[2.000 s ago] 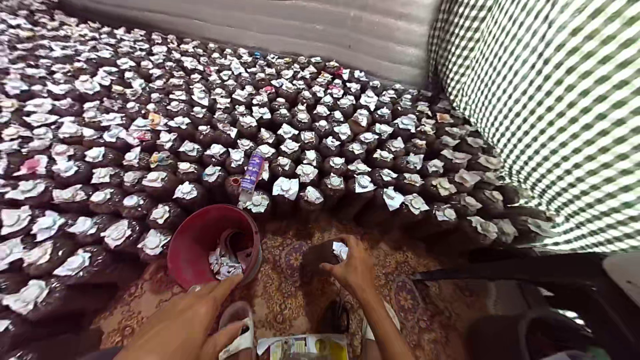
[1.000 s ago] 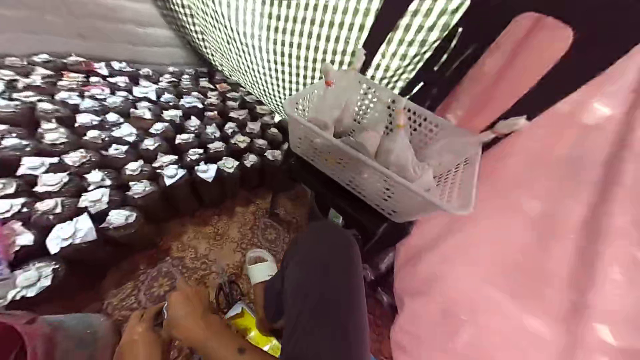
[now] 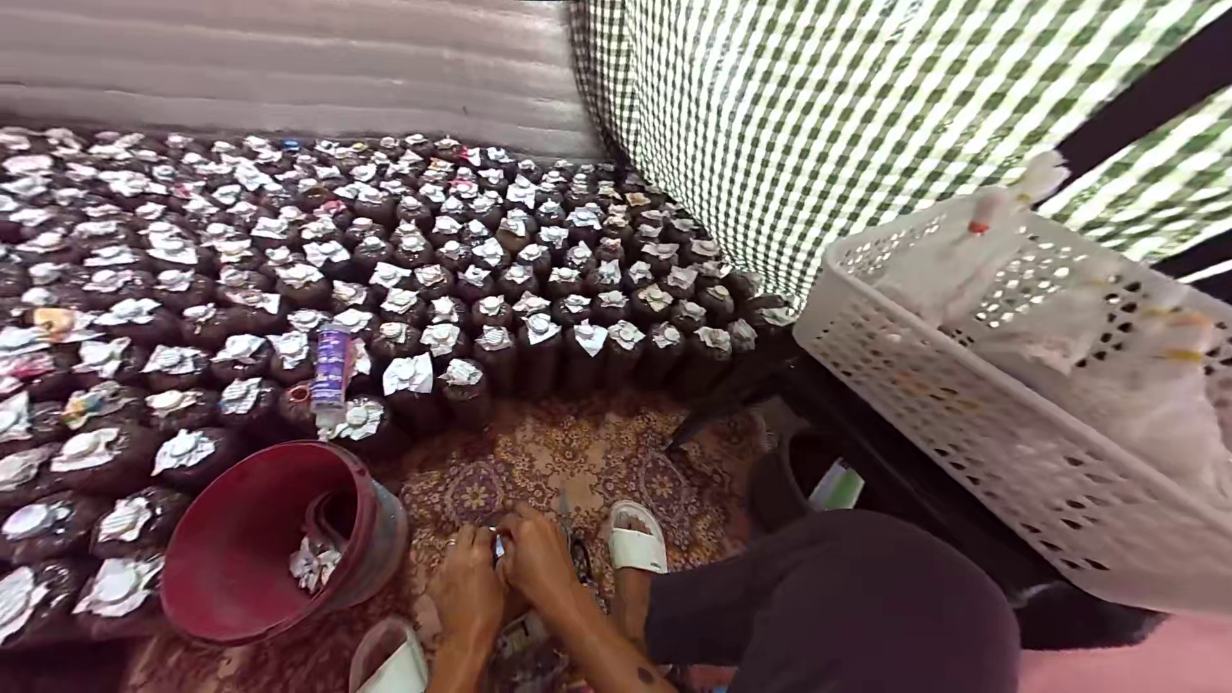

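Note:
My left hand (image 3: pixel 469 580) and my right hand (image 3: pixel 537 556) meet low in the middle of the head view, between my feet. Their fingers are closed around the top of a dark filled bag (image 3: pixel 516 603), mostly hidden beneath them, and a small white piece shows between the fingertips. Just right of my right hand lies a pair of scissors (image 3: pixel 580 556) with dark handles, partly covered. To the left a red bucket (image 3: pixel 260 539) leans open, with crumpled paper (image 3: pixel 315 563) and a curved reddish piece inside. A clear bottle with a purple label (image 3: pixel 332 371) rests on the capped bags behind it.
Rows of dark filled bags (image 3: pixel 496 361) topped with paper squares cover the floor ahead and left. A white perforated basket (image 3: pixel 924 385) holding whitish bags stands at right, above a dark container (image 3: pixel 784 481). A checkered sheet (image 3: pixel 751 125) hangs behind. Patterned flooring (image 3: pixel 577 433) lies underfoot.
Two seconds ago my hands were apart, the right one at a paper-topped dark bag and the left near the bucket; now they are together. The view swung right and partly back.

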